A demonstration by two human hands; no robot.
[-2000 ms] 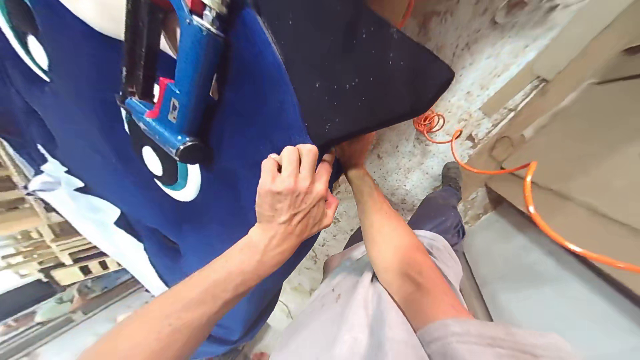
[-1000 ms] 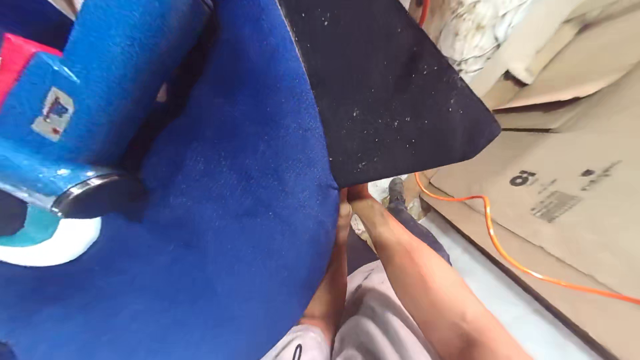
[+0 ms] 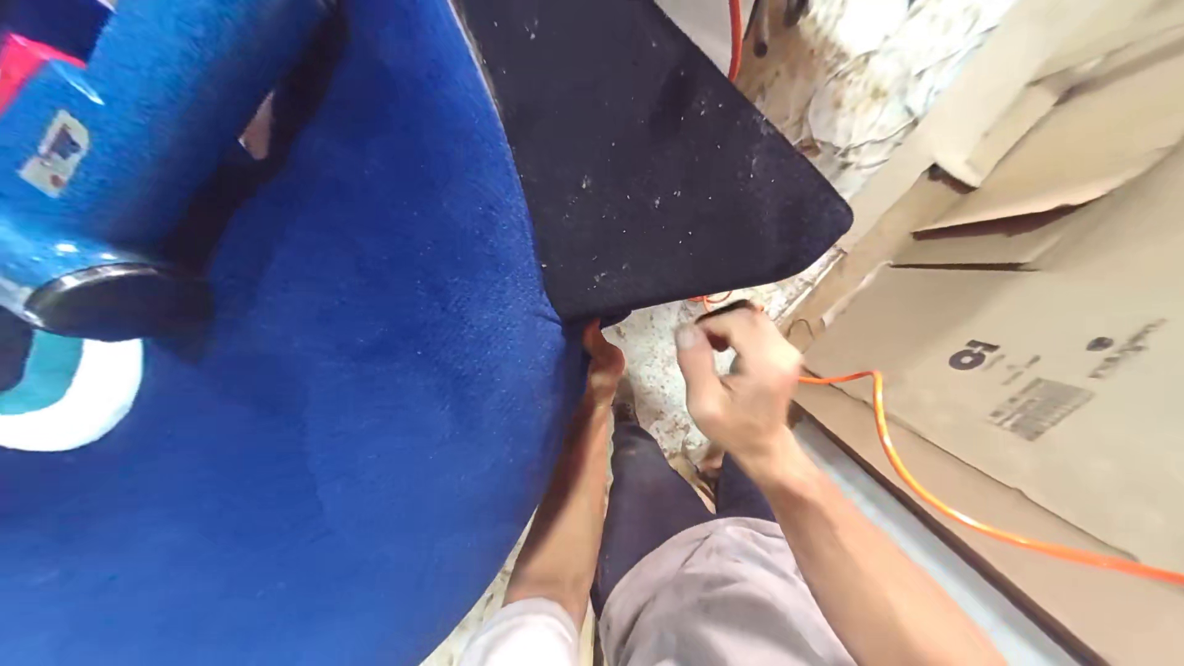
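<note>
A large piece covered in blue plush fabric (image 3: 388,351), with a teal and white eye shape (image 3: 102,398), fills the left side. A dark triangular padded panel (image 3: 666,176) joins its edge. My left hand (image 3: 604,363) is at the seam's lower corner, against the blue edge; its fingertips are partly hidden beneath the panel. Just right of it, clear of the fabric, my right hand (image 3: 740,375) is raised with curled fingers, slightly blurred, around a small dark object (image 3: 726,311). A blue pneumatic stapler (image 3: 120,157) lies on the plush at the upper left.
An orange air hose (image 3: 902,472) runs across the right side, in front of cardboard (image 3: 1091,305) bearing print. Crumpled, stained whitish material (image 3: 860,83) is at the upper right. My legs stand below on a speckled floor (image 3: 659,356).
My left hand, on top of the fabric two seconds ago, is now low at its edge. My right hand has come away from the panel's corner to the right. The view has moved closer.
</note>
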